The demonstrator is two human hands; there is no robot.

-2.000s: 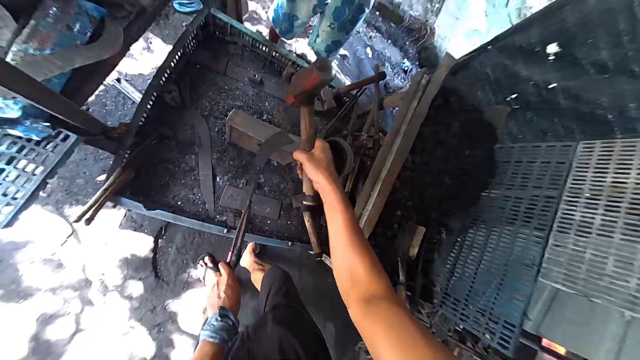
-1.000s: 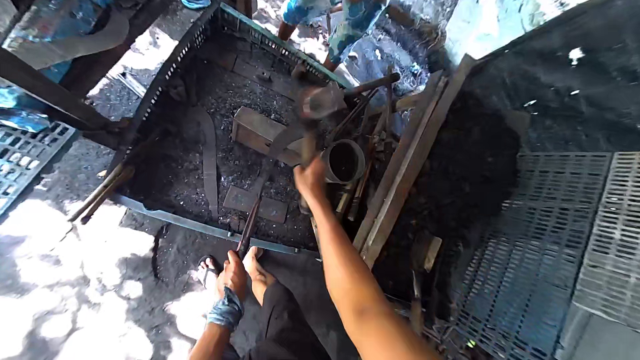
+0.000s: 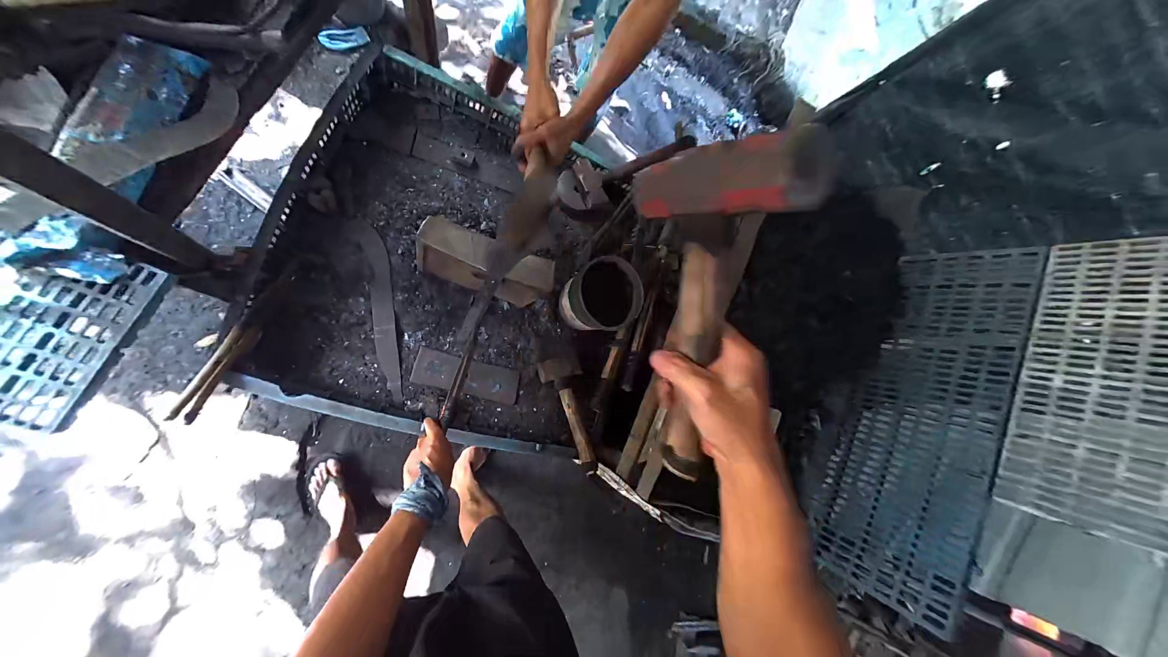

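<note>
My right hand (image 3: 721, 392) grips the wooden handle of a sledgehammer (image 3: 730, 173), its heavy red-marked head raised toward the camera. With a cloth round the wrist, my left hand (image 3: 431, 456) is closed on a pair of long metal tongs (image 3: 464, 365). They reach over the tray's near edge to a dark flat metal piece, whose far end is blurred, at a metal block (image 3: 447, 255). A co-worker's two hands hold another tool's wooden handle at the top centre; its blurred head (image 3: 529, 214) is over the block.
A dark tray with a raised rim (image 3: 338, 412) holds grit, a curved metal strip (image 3: 381, 310) and a flat plate (image 3: 465, 375). Right of the block are a round can (image 3: 604, 294), a small hammer (image 3: 570, 401) and several handles. Plastic grates (image 3: 940, 411) stand at the right. My feet are by the near rim.
The co-worker's hands and their tool have come in over the block from the top. My right hand has moved right with the sledgehammer, away from the block. My left hand keeps its grip on the tongs.
</note>
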